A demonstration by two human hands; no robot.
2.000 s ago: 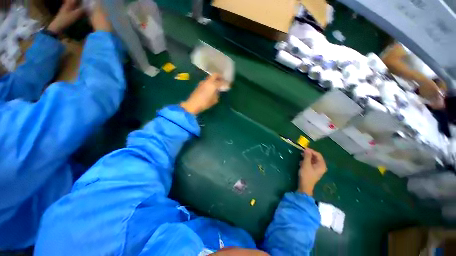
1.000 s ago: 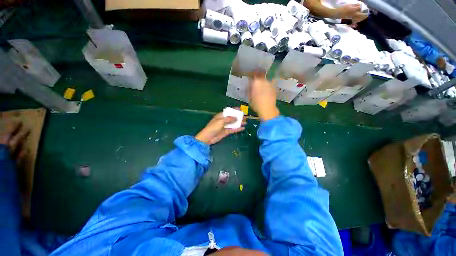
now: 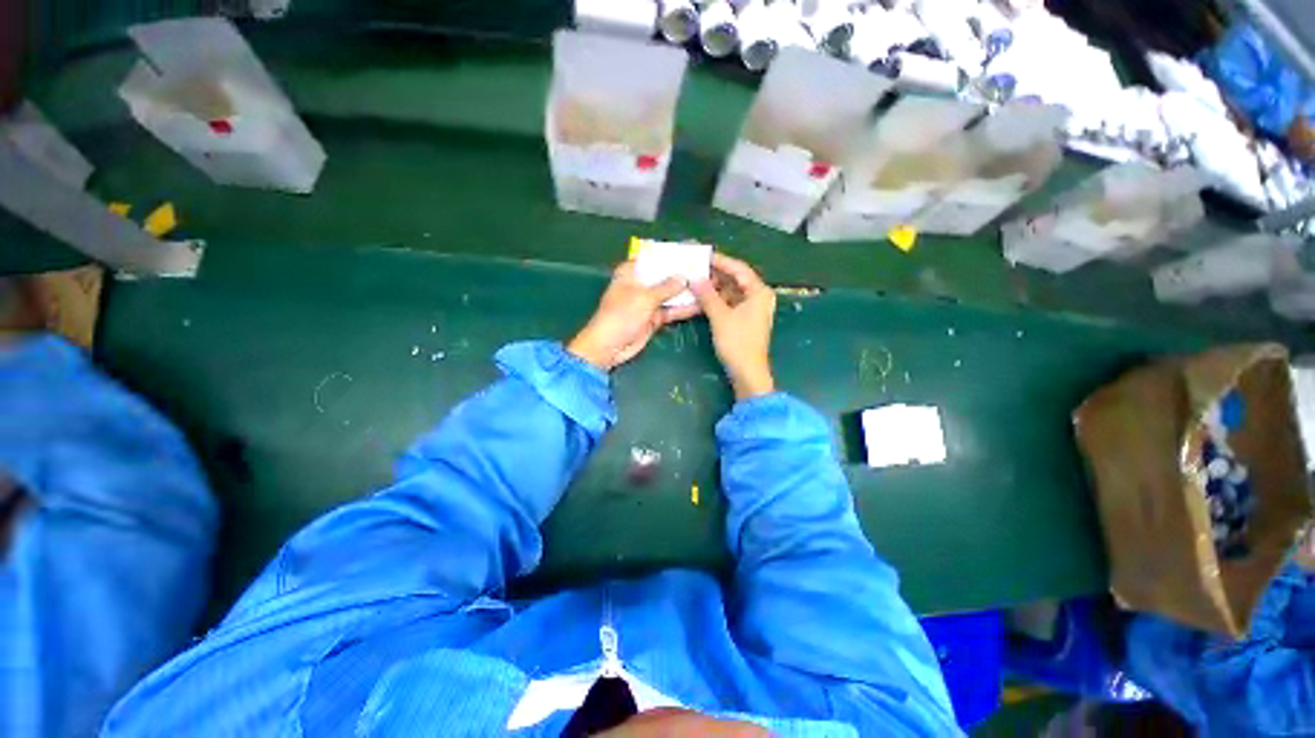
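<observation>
My left hand holds small white leaflets at the centre, over the seam of the green worktop. My right hand touches the right edge of the same leaflets with thumb and fingers. An open white box stands just beyond my hands, its flap raised and a red mark low on its front. Another open white box stands to its right, with several more in the row. A white leaflet stack lies flat to the right of my right forearm.
A brown carton with small round parts stands at the right. White cylinders are piled across the line. A white box stands at the far left. A neighbour's blue sleeve is at the left. A grey metal bar crosses the left.
My right hand has come back from the box to the leaflets in my left hand. The view has shifted, and the box my right hand was over now stands clear of it.
</observation>
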